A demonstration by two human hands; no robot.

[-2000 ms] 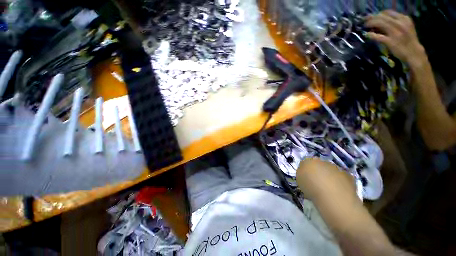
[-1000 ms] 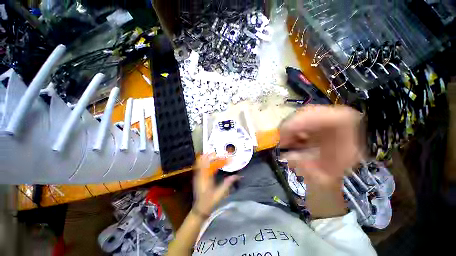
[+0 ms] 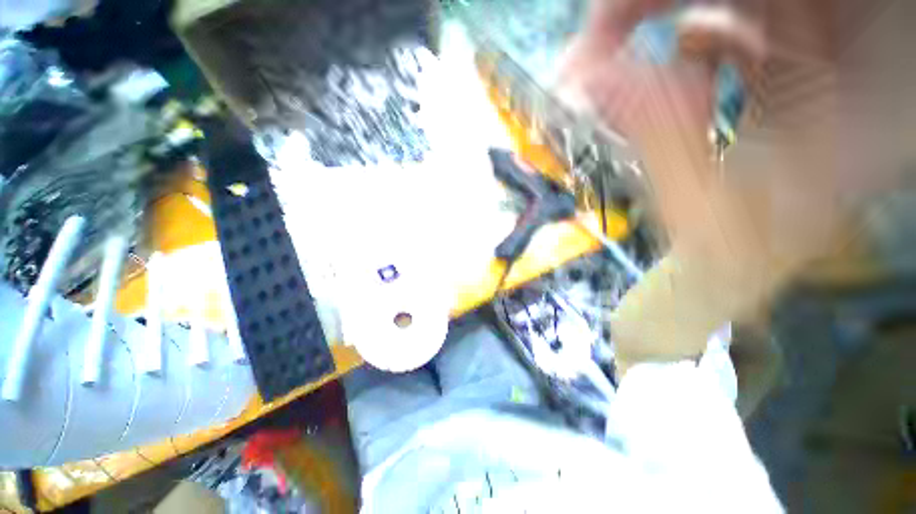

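A white housing (image 3: 387,346) lies at the front edge of the bench, its round end towards me with a centre hole, and a small dark square in its squarer part. No hand touches it. My right hand (image 3: 668,70) is blurred at the upper right. A blue-green thing (image 3: 728,100) with a thin tip shows at its fingers; the blur hides whether it is gripped. A skin-coloured patch cut off by the lower left edge may be part of my left hand (image 3: 188,499); its fingers cannot be made out.
A black parts tray (image 3: 266,271) lies left of the housing, with stacked white housings (image 3: 121,402) beyond it. A black glue gun (image 3: 532,201) lies to the right. A carton (image 3: 311,50) with blurred parts stands behind. Overexposed white covers the middle. A red thing (image 3: 271,452) is below the bench.
My left hand has left the housing, which stays at the bench edge. My right hand has moved up and to the right, and the blue-green thing now shows by it. The view has shifted and brightened.
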